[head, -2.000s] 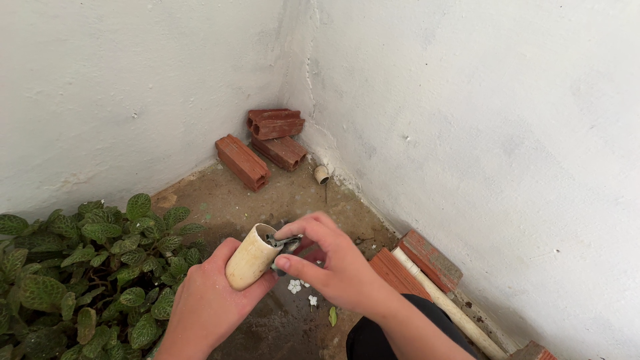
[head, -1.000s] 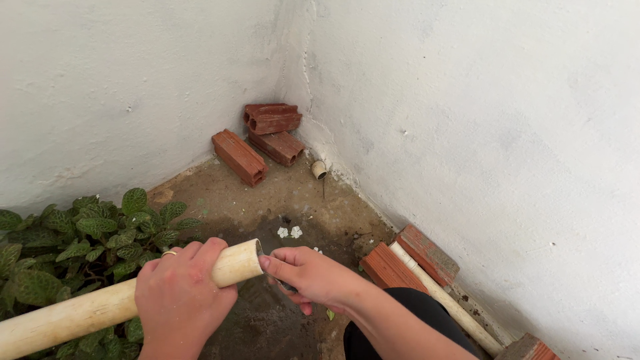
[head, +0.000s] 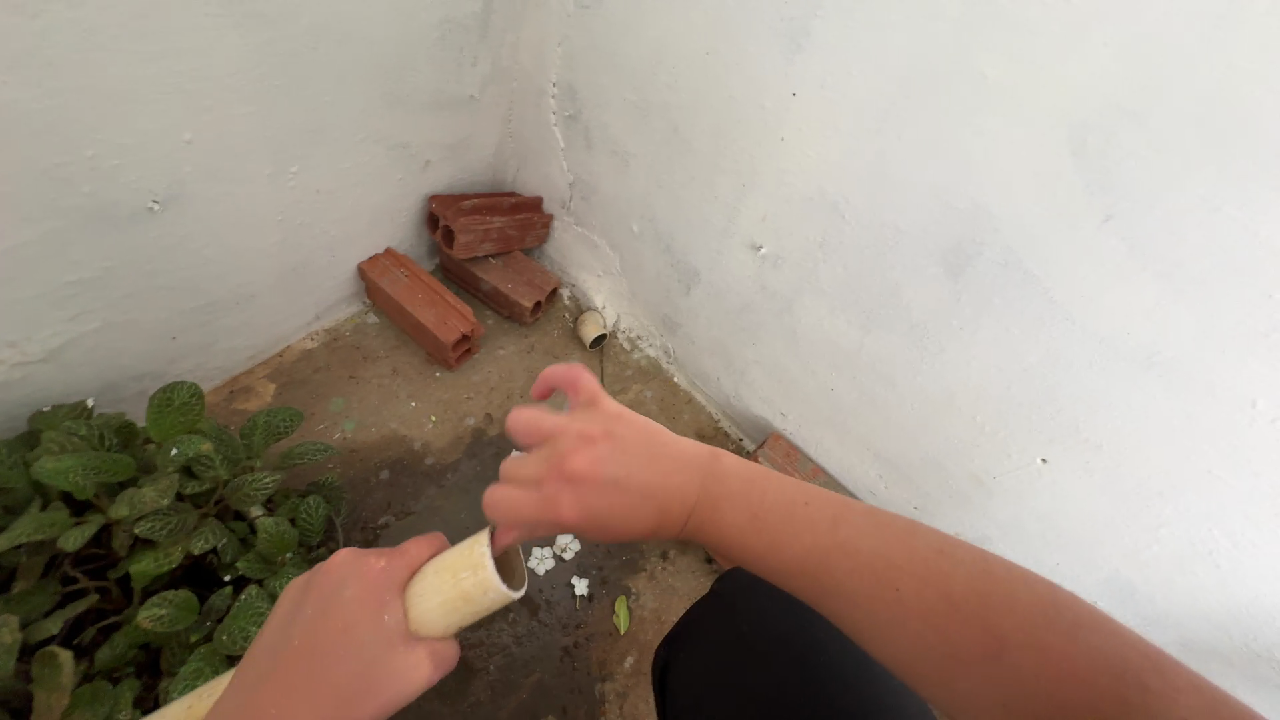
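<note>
A yellowed white plastic pipe (head: 460, 590) runs from the lower left, its open end tilted up to the right. My left hand (head: 345, 635) is wrapped around it just behind that end. Over the pipe's mouth is my right hand (head: 590, 465), blurred, with its fingers curled and one fingertip at the rim. Whether anything lies between its fingers cannot be told.
Several hollow red bricks (head: 415, 305) lie in the wall corner beside a short pipe stub (head: 591, 329). A leafy plant (head: 160, 500) fills the left. White flowers (head: 541, 560) and a green leaf (head: 622, 615) lie on the wet concrete. Another brick (head: 795, 460) touches the right wall.
My right hand has risen from beside the pipe's end to above it. The pipe, which lay flatter across the lower left one second ago, now slants more steeply.
</note>
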